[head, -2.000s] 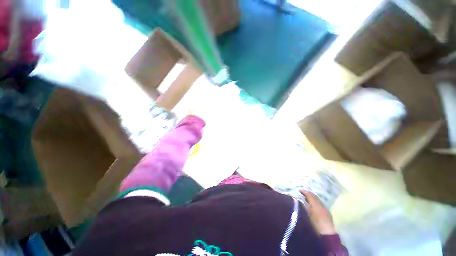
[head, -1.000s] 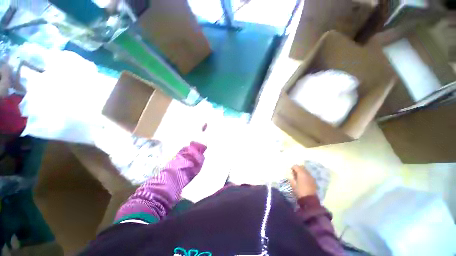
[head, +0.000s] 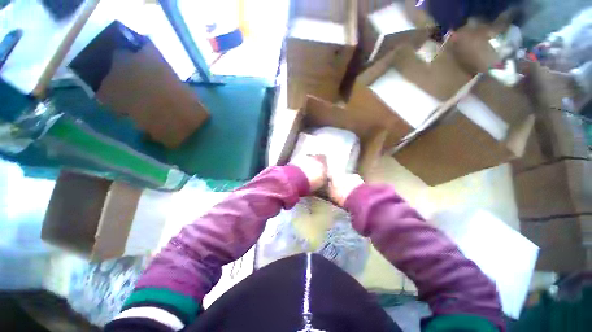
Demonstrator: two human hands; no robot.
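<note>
A white-wrapped bundle (head: 339, 146) lies in an open brown carton (head: 324, 110) just above the centre. My left hand (head: 314, 171) is on the bundle's near left side. My right hand (head: 340, 187) is beside it at the bundle's near edge. The two hands nearly touch, and both seem to hold the bundle. The fingertips are blurred and washed out. Clear bagged goods (head: 318, 230) lie on the pale yellow bench between my forearms and my body.
A small open carton (head: 97, 214) stands at left, near more bagged goods (head: 123, 285). A green post (head: 110, 152) and a brown carton (head: 152, 97) are upper left. Open cartons with white pieces (head: 448, 130) crowd the upper right. A white sheet (head: 503, 249) lies lower right.
The view has swung right. My hands were apart, the right by the bagged goods; now they are together at the carton with the white bundle.
</note>
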